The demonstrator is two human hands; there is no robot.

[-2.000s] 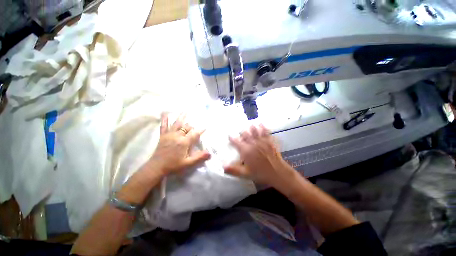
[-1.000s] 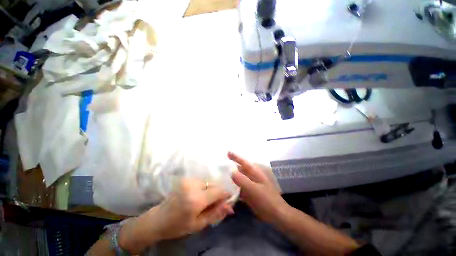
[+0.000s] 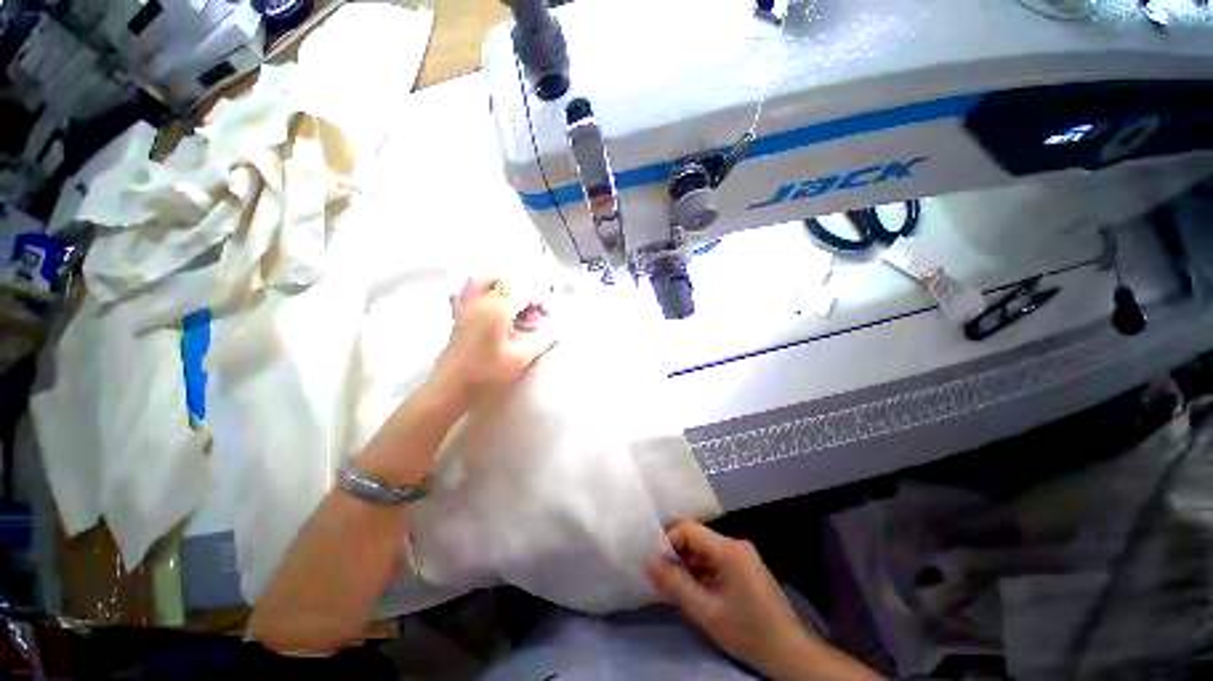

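Note:
A cream-white cloth piece (image 3: 545, 466) lies on the table and hangs over its front edge. My left hand (image 3: 495, 333) is on the cloth just left of the needle area, fingers curled, a bracelet on the wrist; glare hides what its fingertips pinch. My right hand (image 3: 712, 579) grips the cloth's near right edge between thumb and fingers, at the table's front edge. The white sewing machine (image 3: 851, 127) with blue stripe and "JACK" lettering stands above right. Its presser foot area (image 3: 639, 299) is washed out by glare.
Crumpled cream pieces (image 3: 253, 200) lie at the left, with a blue strip (image 3: 197, 362) among them. Scissors (image 3: 865, 226) lie partly under the machine head, with a pale strip (image 3: 931, 277) and dark snips (image 3: 1011, 309) nearer. A printed scale (image 3: 851, 428) runs along the grey front edge.
My left hand has moved up toward the needle area. My right hand has moved down and right to the cloth's near edge. The cloth is spread flatter between them. The camera view has shifted.

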